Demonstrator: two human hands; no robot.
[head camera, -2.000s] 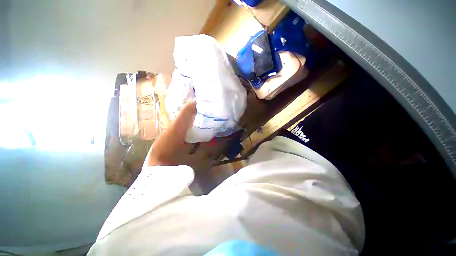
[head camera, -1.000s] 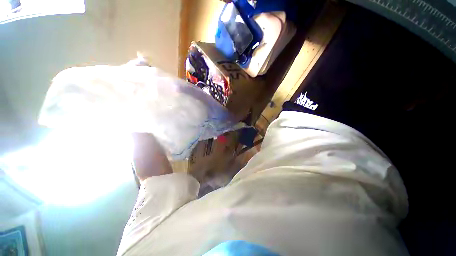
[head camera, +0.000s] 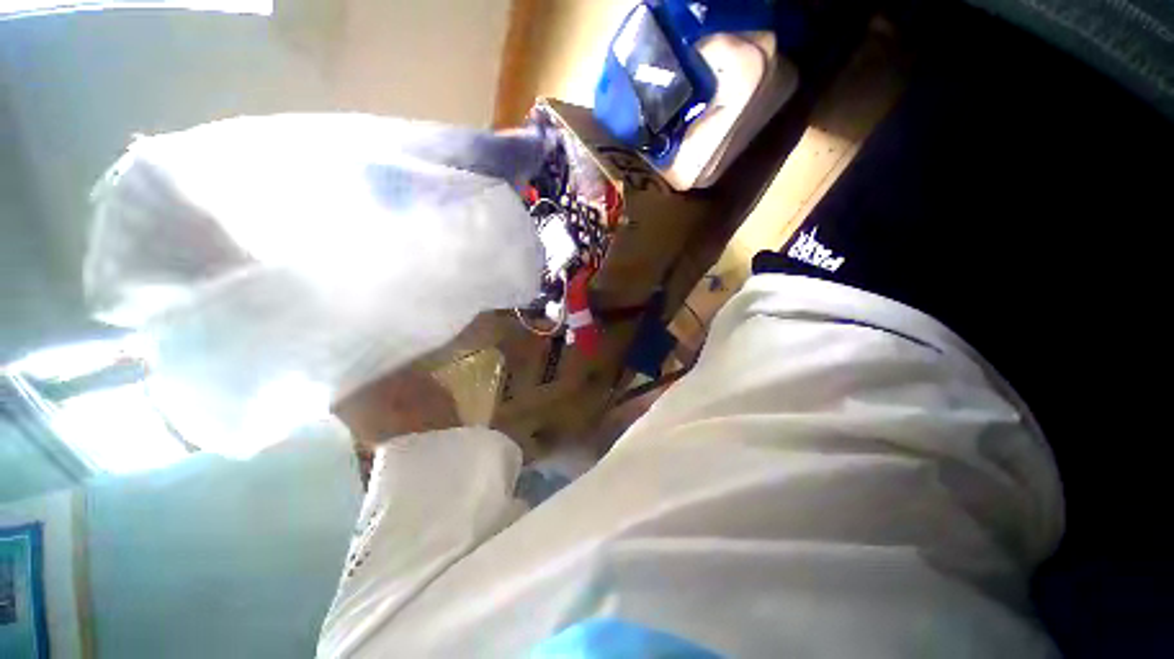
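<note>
A large white, translucent plastic bag (head camera: 309, 245) is blurred and spread out in the air at the upper left. My left hand (head camera: 397, 404) is at the bag's lower edge and holds it. Only the wrist and part of the hand show, and the bag hides the fingers. My right hand is out of the picture.
An open cardboard box (head camera: 644, 219) holds mixed dark, red and white items. A blue and beige bag (head camera: 740, 103) with a dark phone-like object lies above it. A wooden bar (head camera: 818, 161) runs beside my dark-clothed leg. The table edge (head camera: 1107, 39) is at the top right.
The bag has gone from bunched up to spread wide, and has moved left and up. The cardboard box with mixed items has come into view. The camera view has shifted.
</note>
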